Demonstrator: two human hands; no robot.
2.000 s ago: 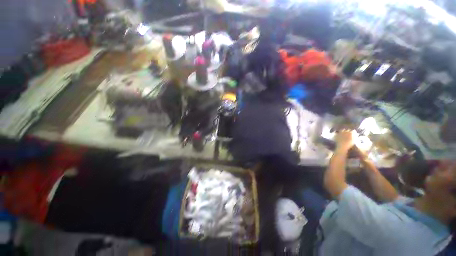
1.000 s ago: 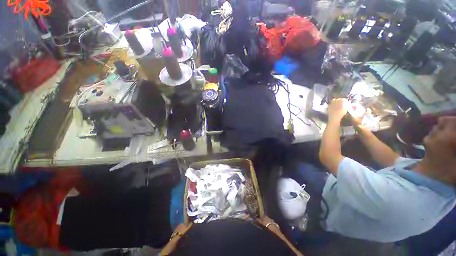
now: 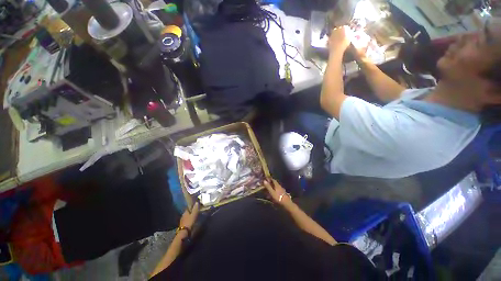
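A shallow rectangular basket with a tan rim is held in front of my body, slightly tilted in view. A crumpled heap of white and grey labels or small fabric pieces fills it, with reddish bits at the left and brownish bits at the right. My left hand holds the near left corner of the basket. My right hand holds the near right corner. The fingers are partly hidden by the basket's rim.
A person in a light blue shirt works at a brightly lit sewing machine at the upper right. Dark fabric lies on the table ahead. A grey boxy machine stands left. A blue crate is at lower right, a white round object nearer.
The view has turned downward and to the right, so the table things sit higher and further left. Both forearms and the blue crate now show. The basket stays held, its near corners now clear of my torso.
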